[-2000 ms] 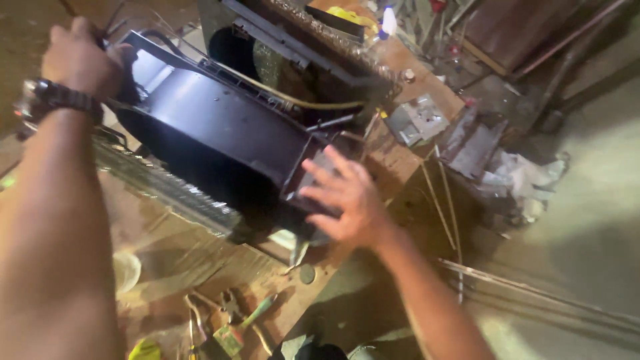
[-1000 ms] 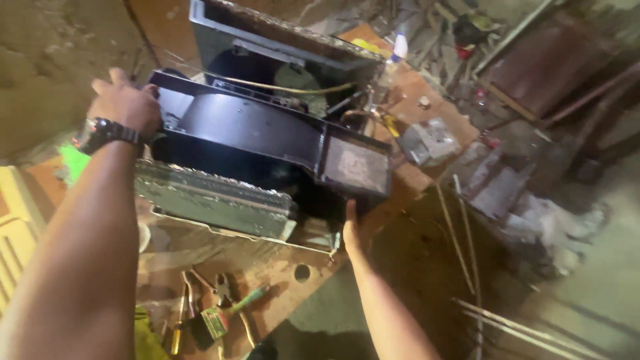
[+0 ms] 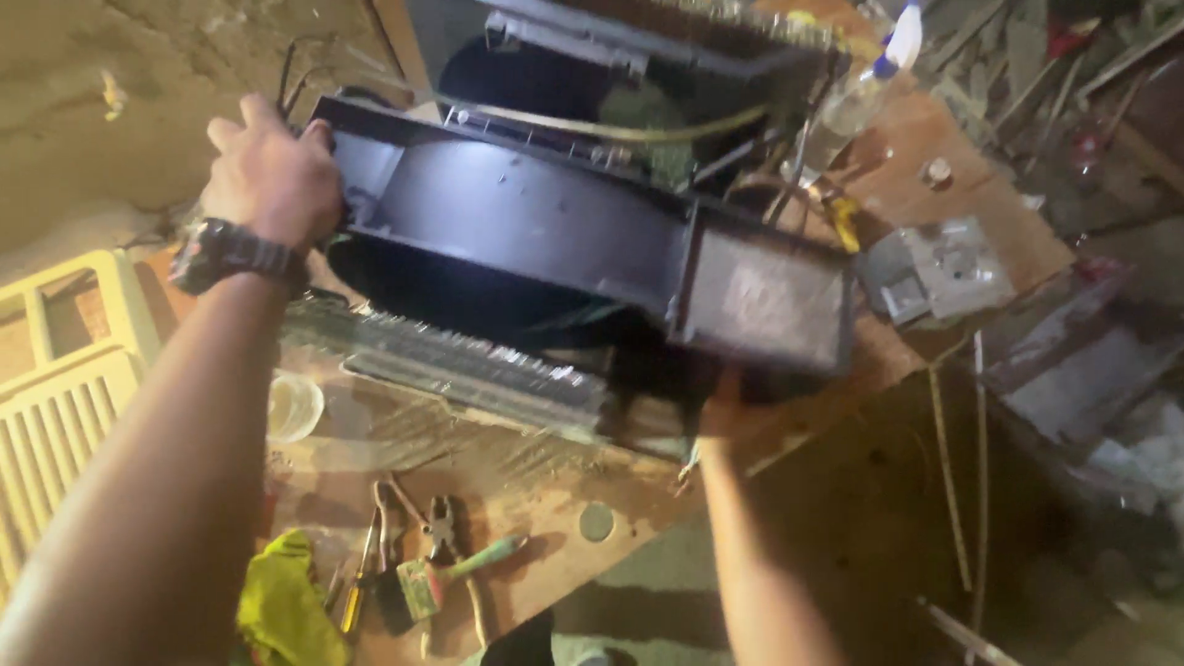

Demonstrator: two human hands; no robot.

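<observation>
A black curved housing [image 3: 536, 203], with a square framed panel [image 3: 768, 296] at its right end, lies tilted between my hands. My left hand [image 3: 273, 176], with a wristwatch above it, grips the housing's left end. Under the right end is my right hand [image 3: 726, 407], its fingers mostly hidden by the housing. A finned metal coil [image 3: 481, 370] lies along the near side. Behind stands a larger metal casing [image 3: 573, 74] with a pale tube [image 3: 638, 129] running across its front.
Pliers [image 3: 442, 527], a paintbrush [image 3: 462, 569], a yellow-handled screwdriver [image 3: 356, 592] and a yellow-green cloth [image 3: 287, 606] lie on the wooden table [image 3: 546, 564]. A cream slatted panel [image 3: 65, 407] and a clear cup [image 3: 294, 407] are left. At right are a metal box [image 3: 939, 268] and a spray bottle [image 3: 860, 88].
My right hand was over the housing's right end with fingers spread; it has moved beneath that end. The square panel's face now shows fully. The left hand keeps its hold.
</observation>
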